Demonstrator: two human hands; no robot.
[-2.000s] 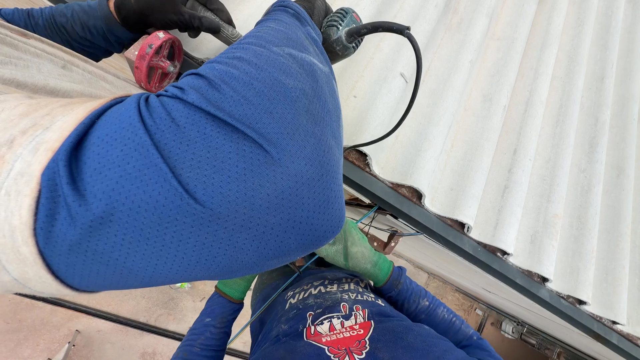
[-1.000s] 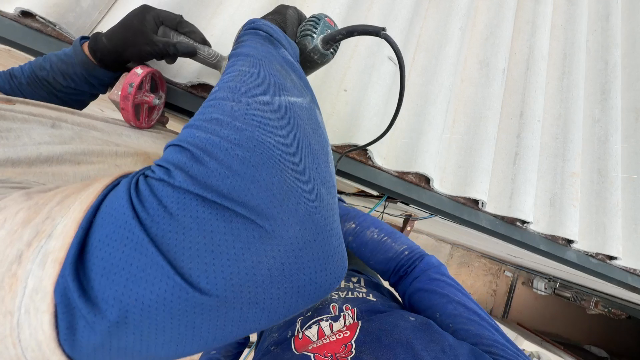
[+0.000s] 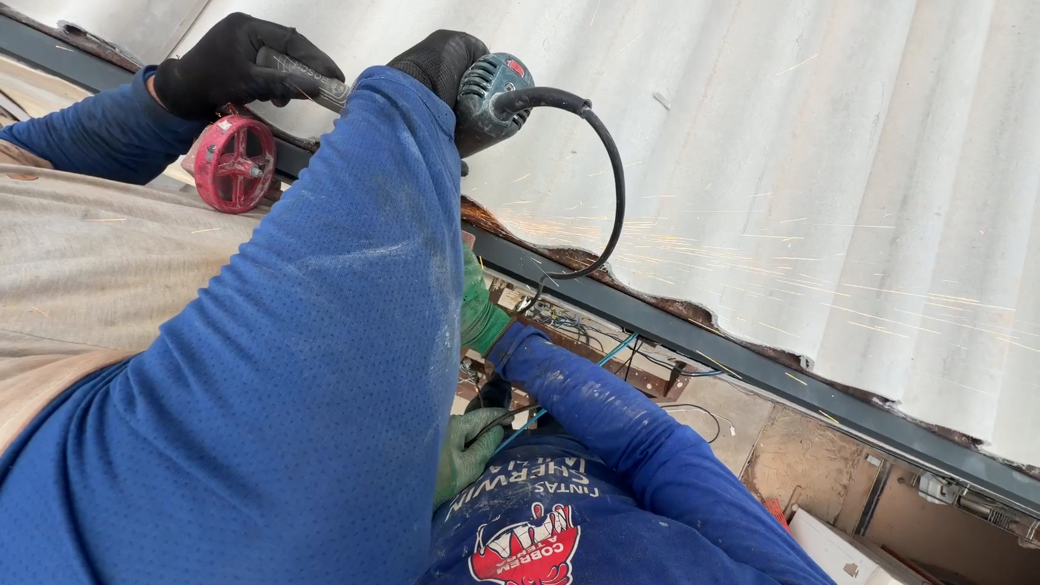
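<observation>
My left hand (image 3: 236, 69), in a black glove, is closed on the grey side handle (image 3: 305, 77) of an angle grinder. My right hand (image 3: 443, 63), also black-gloved, grips the rear of the grinder's body (image 3: 494, 97), where a black power cord (image 3: 615, 171) loops out. My raised blue sleeve hides the disc. Orange sparks (image 3: 650, 236) stream rightward from behind my forearm, low over the corrugated roof sheet (image 3: 731, 146). A dark metal edge beam (image 3: 674, 325) runs under the sheet's ragged edge.
Below, a co-worker in a blue shirt (image 3: 650, 422) has green-gloved hands (image 3: 479, 313) near the beam; blue cable (image 3: 613, 349) and loose wires hang there. A red spoked wheel (image 3: 236, 164) is by my left forearm. A white box (image 3: 829, 544) lies at lower right.
Sparks now fly across the roof sheet; neither earlier frame shows them. The co-worker's green gloves, hidden a second ago, show again beside my sleeve.
</observation>
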